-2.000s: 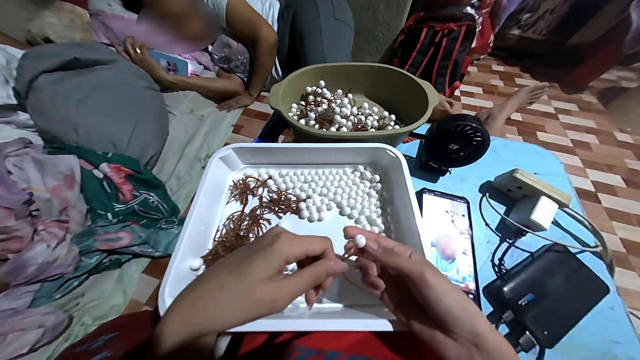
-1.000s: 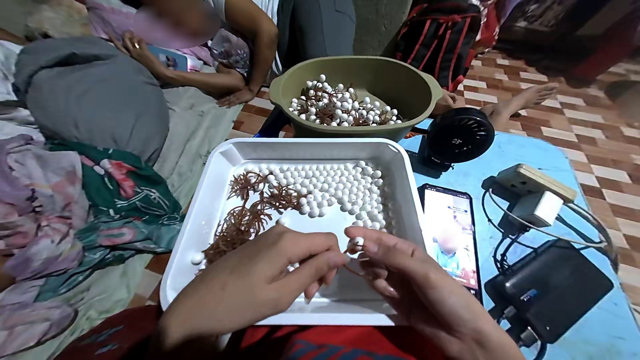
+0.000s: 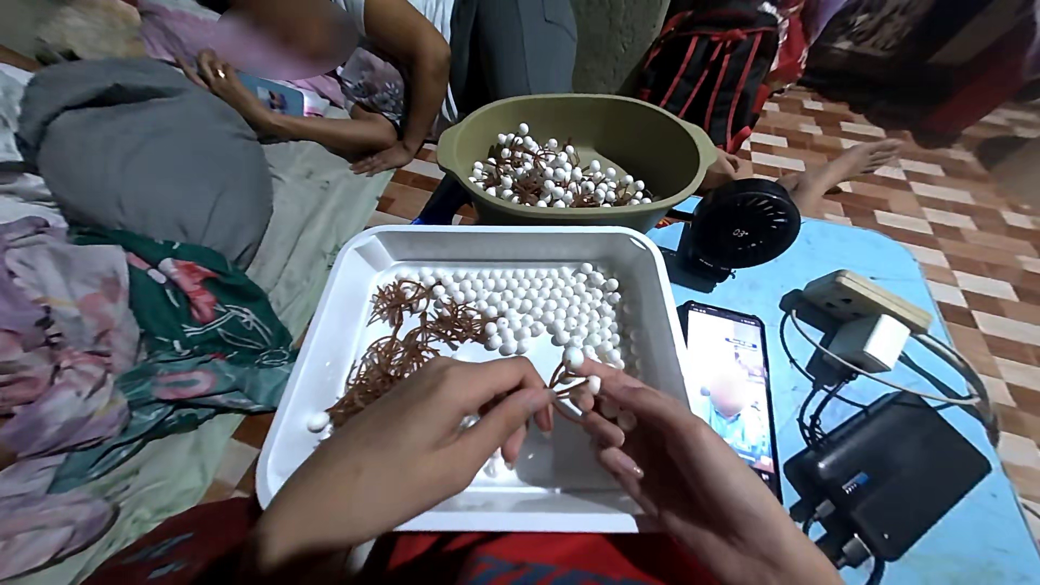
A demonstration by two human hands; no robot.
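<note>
Over the front of a white plastic tray [image 3: 325, 325], my left hand [image 3: 431, 439] pinches the gathered end of a small bunch of brown stems [image 3: 569, 390]. My right hand [image 3: 674, 455] has its thumb and fingers at the same bunch, near white balls [image 3: 574, 357] on the stem tips. Many loose white balls [image 3: 544, 301] cover the back and right of the tray floor. A tangle of bare brown stems [image 3: 390, 357] lies on the tray's left side, partly behind my left hand. One white ball [image 3: 318, 422] rests apart at the left.
An olive plastic basin [image 3: 585, 122] holding ball-tipped stems stands behind the tray. On the blue table [image 3: 861, 236] at right are a small black fan [image 3: 743, 223], a lit phone [image 3: 735, 390], a power strip [image 3: 869, 301] and a black box [image 3: 890, 475] with cables. Another person lies beyond a grey cushion [image 3: 154, 162].
One white ball showed between my right fingertips earlier; now the bunch is spread there, with more stems and balls in sight. My left hand keeps its pinch in nearly the same place.
</note>
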